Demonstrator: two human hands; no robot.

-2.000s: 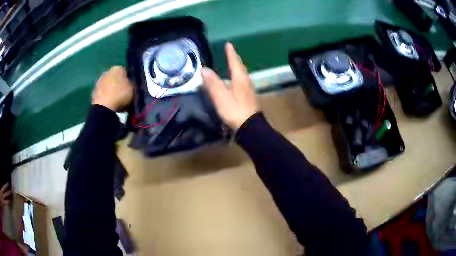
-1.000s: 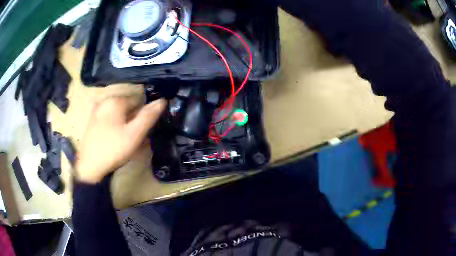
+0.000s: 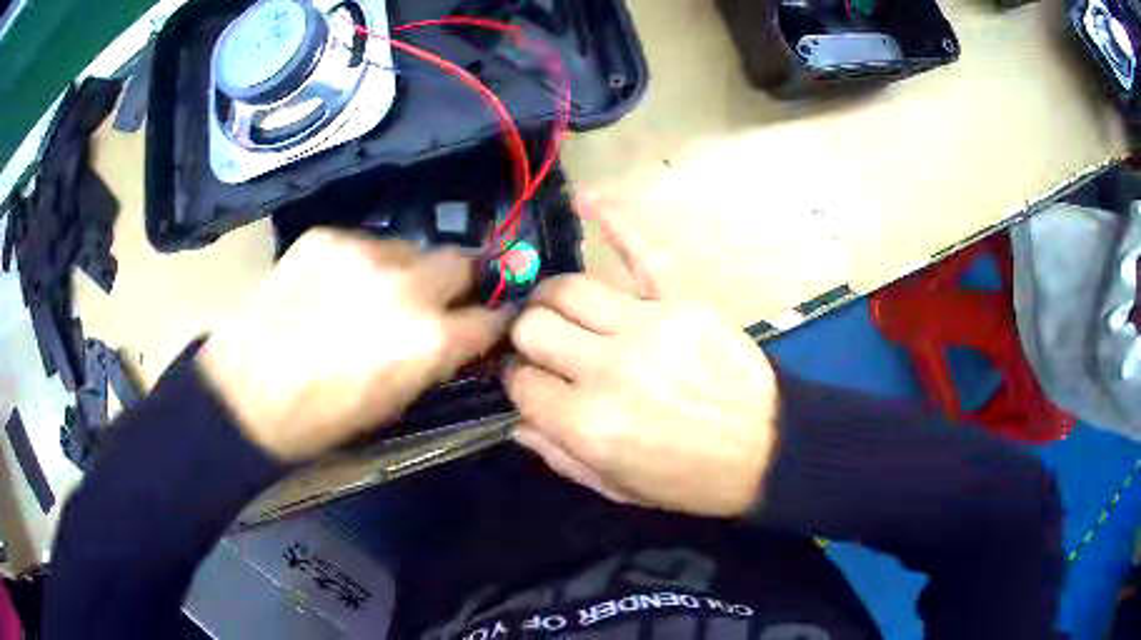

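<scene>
The rear housing (image 3: 375, 200) lies open near the bench's front edge, mostly covered by my hands. The front housing (image 3: 451, 125) lies behind it, with the speaker driver (image 3: 269, 56) at its left. Red speaker wires (image 3: 519, 138) loop from the driver down into the rear housing. The green battery end (image 3: 519, 261) shows between my hands. My left hand (image 3: 363, 338) and my right hand (image 3: 651, 388) meet over the near part of the rear housing, fingertips close together and blurred. Whether they hold the wires or something else is hidden.
A pile of dark foam pads (image 3: 69, 225) lies on the bench at left. Another open rear housing (image 3: 863, 44) stands at the back right, with a speaker at the far right edge. A red stool (image 3: 963, 338) is beyond the bench's front edge. A grey-white carton (image 3: 294, 575) is below.
The speaker pair came from the belt side to the bench's front edge and now sits slightly further left, tilted. My right hand came back into view, and both hands moved over the rear housing.
</scene>
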